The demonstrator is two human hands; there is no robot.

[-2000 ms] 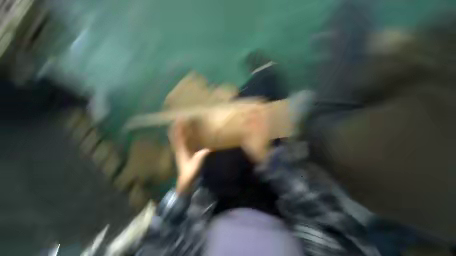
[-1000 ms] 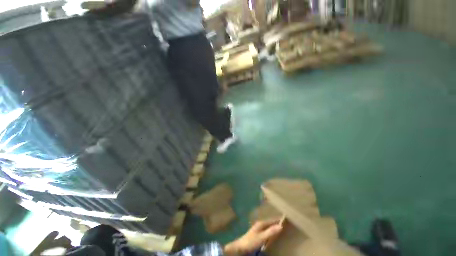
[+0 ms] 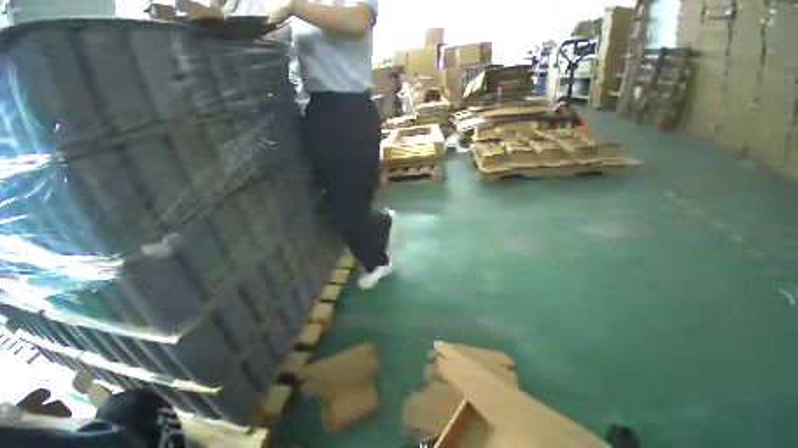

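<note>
A tan cardboard box blank (image 3: 516, 411) reaches up from the bottom edge, right of centre. Its long notched panel points up and left, and a narrow wall stands raised along its lower left side. Its lower part is cut off by the picture's edge. Neither my left hand nor my right hand is in view, so how the blank is held is hidden. Flat tan blanks (image 3: 422, 410) lie on the green floor behind it. Another tan piece with notched flaps (image 3: 348, 404) lies beside the pallet.
A film-wrapped stack of dark grey goods (image 3: 175, 201) stands on a wooden pallet (image 3: 313, 335) at the left. A person (image 3: 346, 149) stands beside it. A dark shoe tip shows at bottom right. Pallets with flat cardboard (image 3: 547, 153) and stacked cartons stand beyond.
The view has tilted up and sharpened. My left hand, seen at the cardboard's edge a second ago, has left the picture. The cardboard now sits lower in view.
</note>
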